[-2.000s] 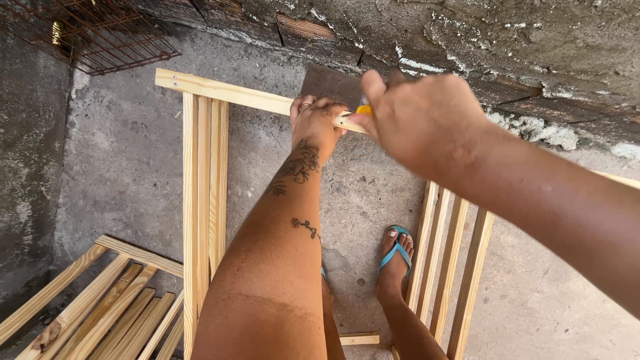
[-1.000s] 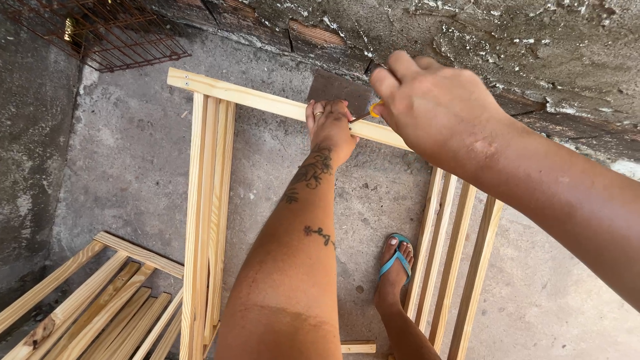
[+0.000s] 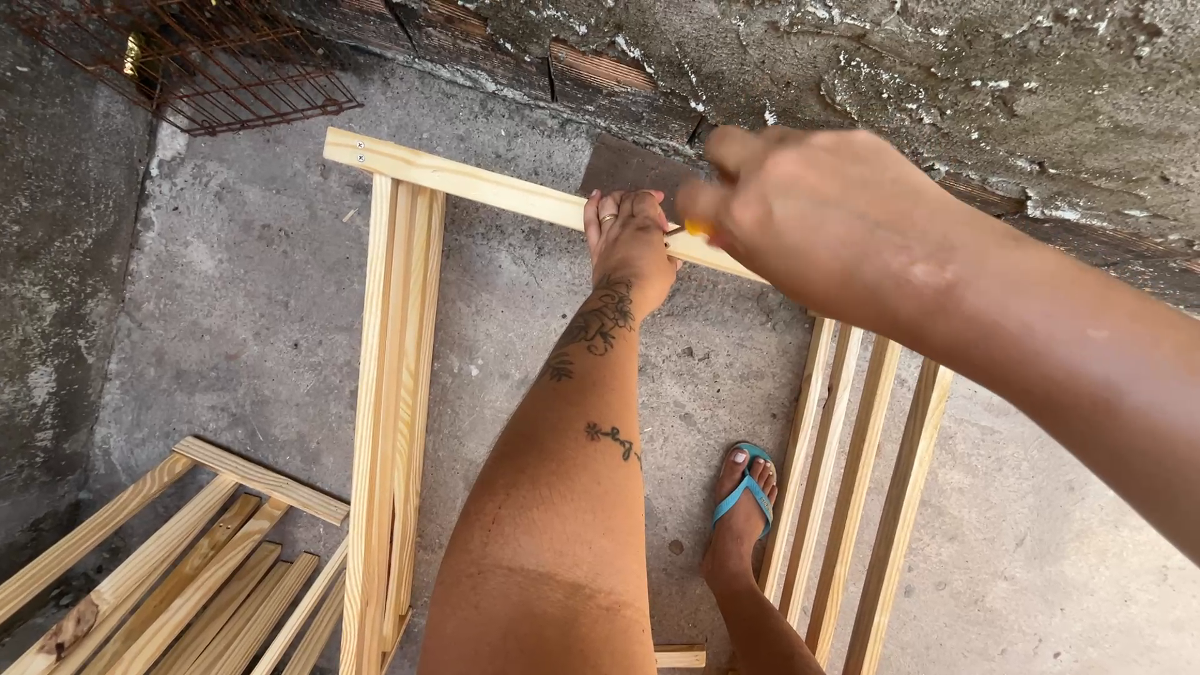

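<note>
My left hand (image 3: 633, 239), with a ring on one finger, grips the top rail (image 3: 497, 187) of a pale wooden frame near its middle. My right hand (image 3: 797, 206) is closed around a screwdriver (image 3: 697, 228); only part of its yellow-orange handle and a short length of shank show. The screwdriver meets the rail just right of my left hand, at a screw hole I cannot see clearly. Two screw heads (image 3: 361, 152) sit at the rail's left end. Upright slats (image 3: 394, 403) stand under that end, and more slats (image 3: 844, 469) stand under the right part.
A rough brick and mortar wall (image 3: 937, 103) runs behind the frame, with a flat brown piece (image 3: 628, 173) by its foot. A rusty wire cage (image 3: 216, 75) is at upper left. Another slatted wooden assembly (image 3: 272, 478) lies at lower left. My foot in a blue flip-flop (image 3: 750, 497) is between the uprights.
My left hand stays on the rail. My right hand keeps hold of the screwdriver by the same part of the rail, its wrist turned differently.
</note>
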